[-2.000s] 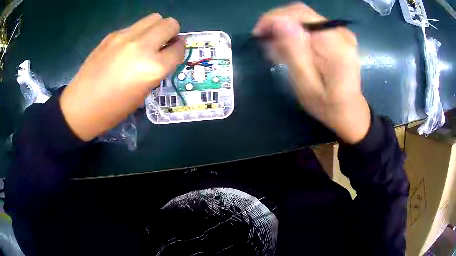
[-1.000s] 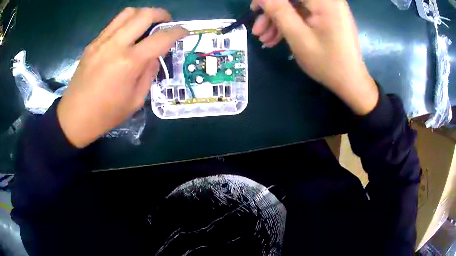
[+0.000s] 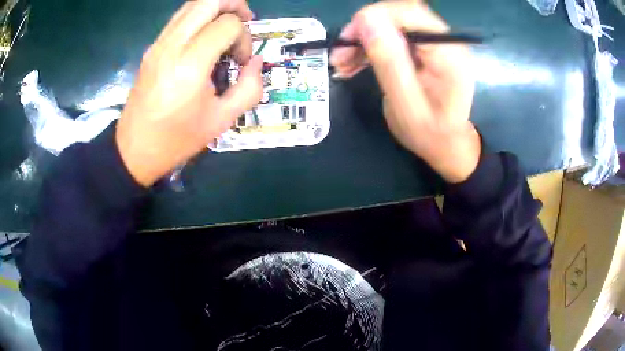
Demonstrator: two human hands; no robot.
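Observation:
A white open socket housing lies on the dark green table. A green circuit board sits inside, with short red and blue wires beside it. A brass contact strip lies along the housing's far edge. My left hand covers the housing's left side, thumb and fingers bent over it; what the fingertips touch is hidden. My right hand holds a slim black pointed tool, its tip over the upper middle of the housing's inside.
A clear bag with a white cord lies at the left. Another white housing and a bagged cord are at the far right. Brown cardboard boxes stand below the table's right side. Brass pieces show at the upper left edge.
My left hand has moved right, further over the housing. The tool tip has moved from the housing's far edge to its upper middle. The housing has shifted slightly away and left since one second ago.

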